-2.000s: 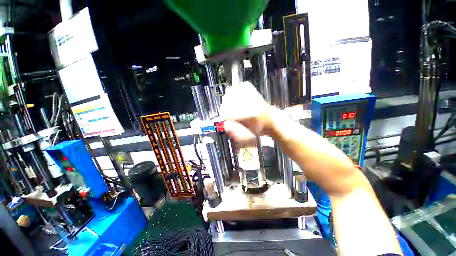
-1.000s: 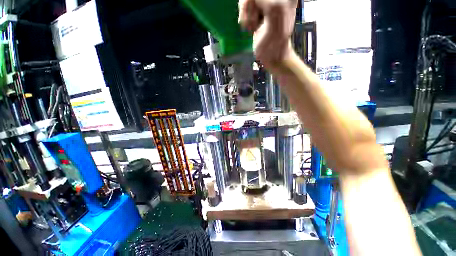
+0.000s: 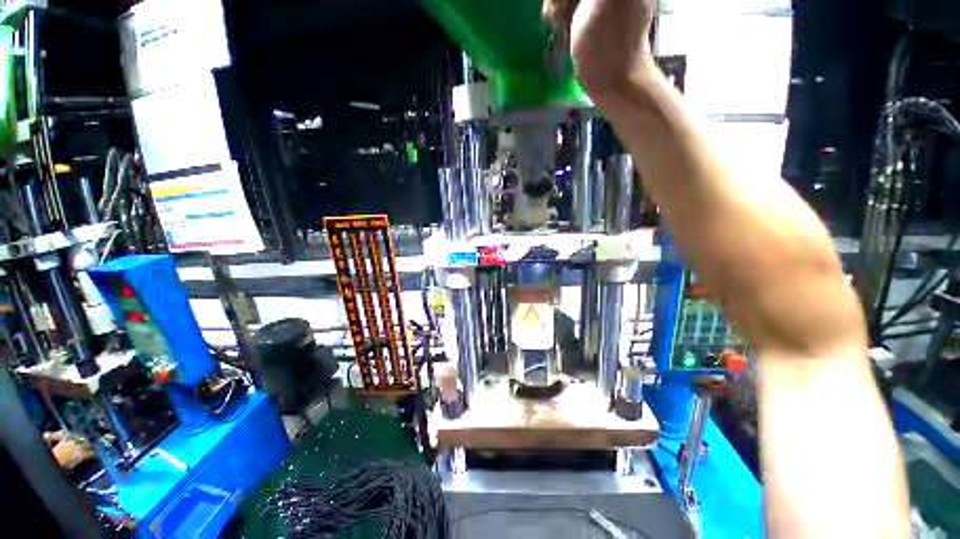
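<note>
My right hand is raised at the top edge beside the green hopper. The frame's edge cuts off part of it, and I cannot tell whether it holds anything. My bare forearm crosses the right side. Below the hopper stands the vertical moulding machine, with steel columns and a thick brown-edged plate. My left hand is not in view.
A bundle of black cables lies on the green speckled surface at lower left. A small metal tool lies on the grey table. A control panel is partly behind my arm. Another blue machine stands left.
My right hand has risen from in front of the machine's upper columns to beside the hopper, then moved slightly right and further up to the top edge. The view has also shifted.
</note>
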